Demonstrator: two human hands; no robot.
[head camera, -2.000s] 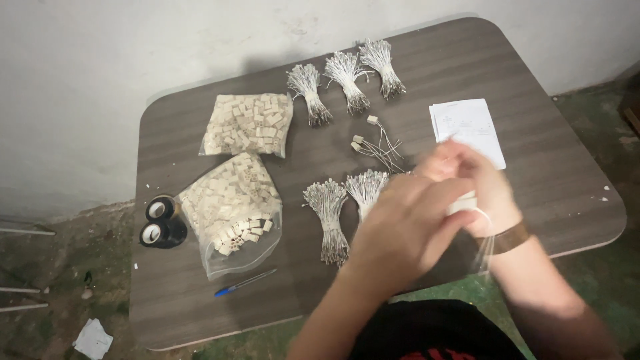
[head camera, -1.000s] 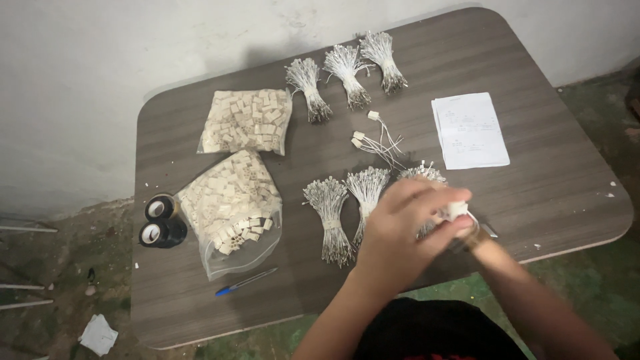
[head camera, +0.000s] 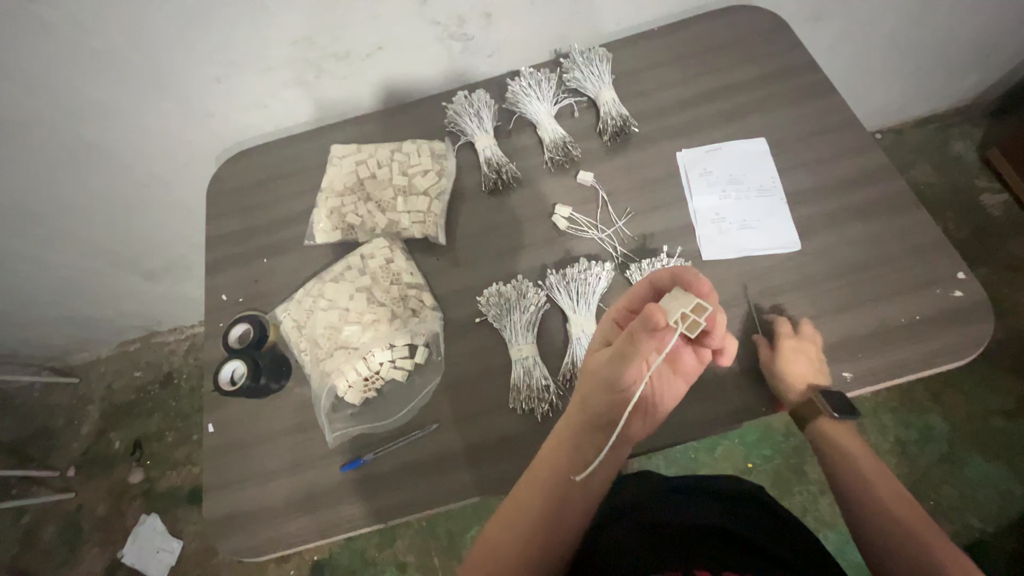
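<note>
My left hand (head camera: 652, 360) holds a white plastic connector housing (head camera: 686, 312) between thumb and fingers, its open cavities facing up. One white wire (head camera: 628, 412) runs out of the housing and hangs across the palm. To the right, my right hand (head camera: 792, 356), with a watch at the wrist, rests low on the table by a thin dark tool (head camera: 753, 308); its fingers are at the tool's near end. Behind my left hand lie bundles of white crimped wires (head camera: 580, 308), one partly hidden. Farther back lie several connectors with wires attached (head camera: 596, 224).
Two clear bags of white connector housings (head camera: 384, 192) (head camera: 360, 320) lie on the left of the table (head camera: 872, 232). Rolls of black tape (head camera: 252, 360) and a blue pen (head camera: 390, 448) are near them. Three wire bundles (head camera: 544, 116) lie at the back, and papers (head camera: 740, 200) at the right.
My hands were together around the white housing; now they are apart. My right hand has moved right and down to the table beside the thin tool, while my left hand keeps the housing.
</note>
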